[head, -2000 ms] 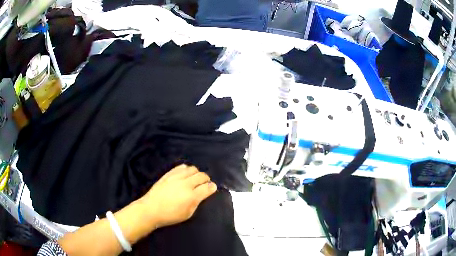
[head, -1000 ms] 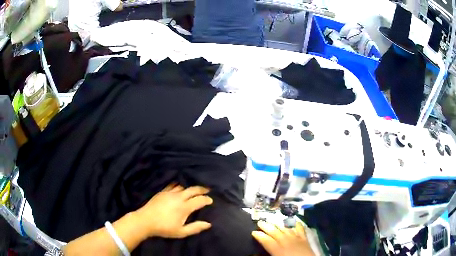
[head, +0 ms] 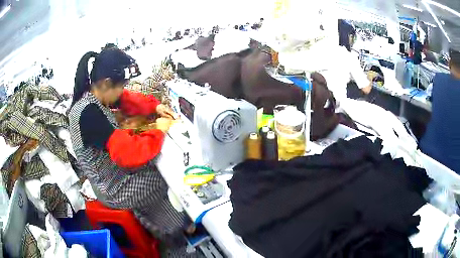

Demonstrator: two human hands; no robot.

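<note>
The black garment body lies bunched on the white table at the lower right, with jagged edges along its far and right sides. Its near part is cut off by the bottom edge of the picture. Neither my left hand nor my right hand is in view. A small part of the white sewing machine head shows at the right edge; its needle area is out of view.
Thread cones, a clear tub and yellow-green scissors stand or lie left of the cloth. Another white machine is beyond. A person in red sleeves works there, by a red stool and blue crate.
The view has swung to the left and up. Both hands and most of the machine have left the picture; the neighbouring workplace and workshop have come into view.
</note>
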